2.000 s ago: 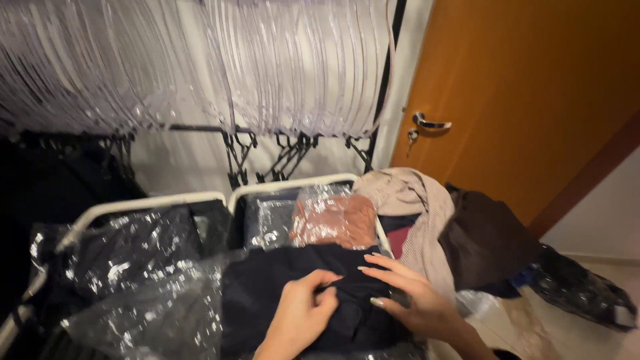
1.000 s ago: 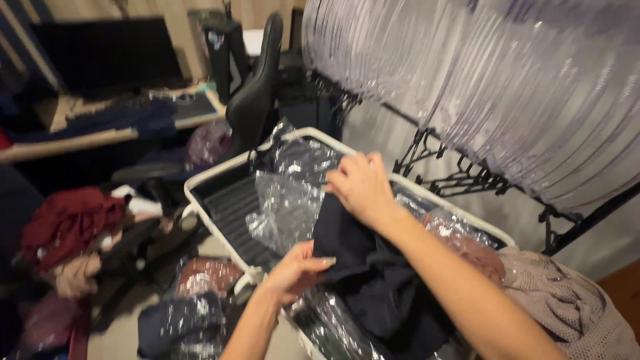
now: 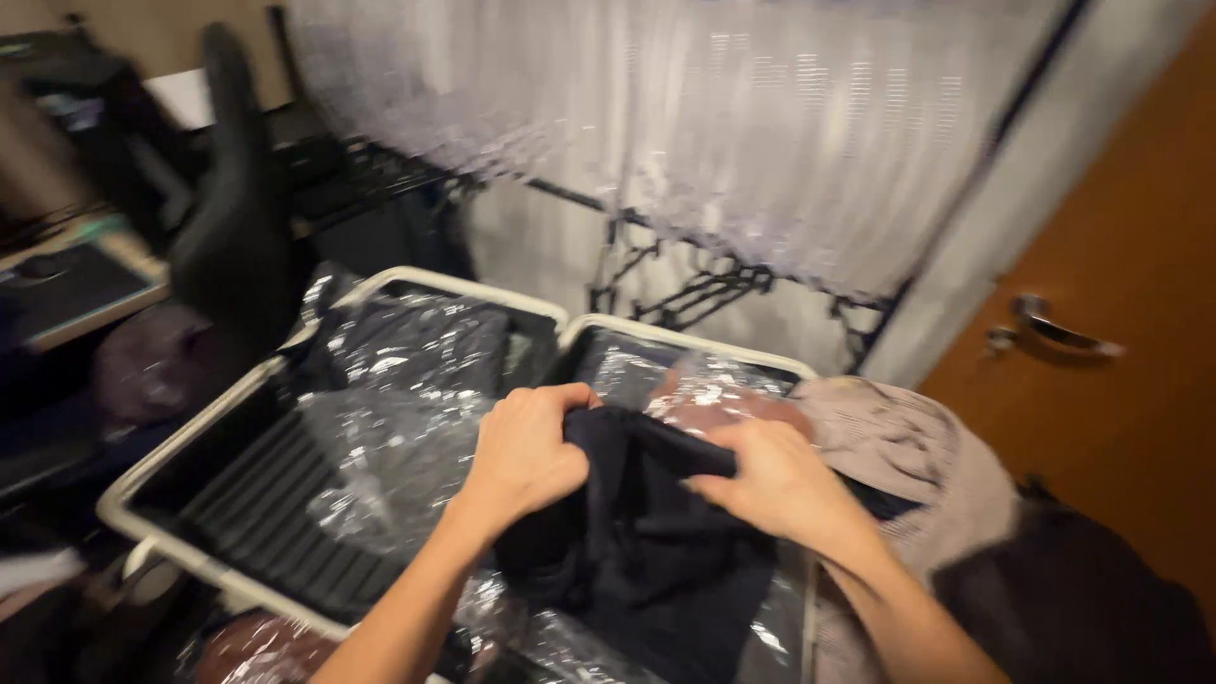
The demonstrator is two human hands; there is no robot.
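Observation:
A dark navy or black garment (image 3: 665, 541) hangs between my two hands over the right part of an open suitcase (image 3: 218, 579) with a cream rim. My left hand (image 3: 532, 451) grips the garment's upper left edge, and my right hand (image 3: 779, 475) pinches its upper right edge. Clear plastic bags with dark contents (image 3: 408, 351) lie in the left shell, beside its ribbed dark lining. Behind my right hand, a clear bag holds something salmon pink (image 3: 712, 394). The garment's lower part covers more clear plastic.
A beige knitted textile (image 3: 893, 437) drapes over the suitcase's right side, with a dark cloth (image 3: 1073, 579) beyond. Behind stands a rack with many clear hangers (image 3: 665, 123) and black ones below. A wooden door (image 3: 1121, 247) is at right, a dark chair (image 3: 228, 209) at left.
Two seconds ago the dark garment lay spread out with my hands on it; now both hands hold its upper edge raised. The view has swung left, then partly back right.

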